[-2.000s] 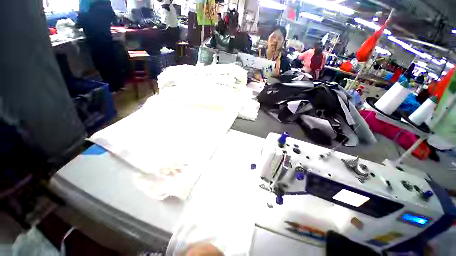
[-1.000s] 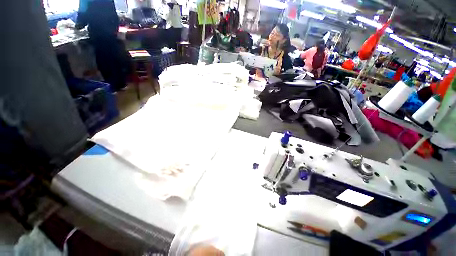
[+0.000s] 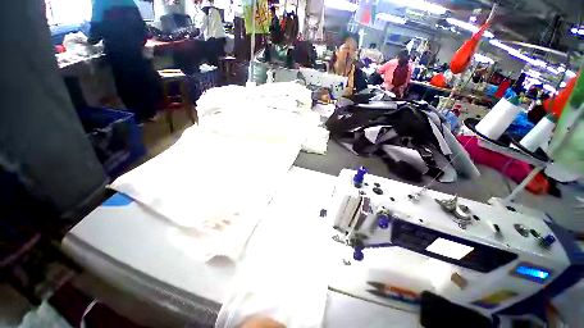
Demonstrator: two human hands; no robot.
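A white cut panel (image 3: 278, 256) lies over the white table by the left end of the sewing machine (image 3: 442, 240) and runs down to the bottom edge. A small skin-toned part of one hand, by its place my left hand (image 3: 261, 323), shows at the bottom edge against this cloth. It is cut off, and its grip is hidden. My right hand is not in view. A heap of white panels (image 3: 211, 154) lies at the left and back of the table, washed out by glare. The needle area is too small to read.
Pointed snips (image 3: 392, 291) with orange handles lie on the machine bed, beside a black object (image 3: 451, 312). Behind are a black, grey and white fabric heap (image 3: 400, 134) and white thread cones (image 3: 499, 120). A blue crate (image 3: 115, 138) stands at left. Several people are farther back.
The view has shifted slightly. The person across the table has changed head and arm posture. The cloth, snips and visible part of my hand look nearly unchanged.
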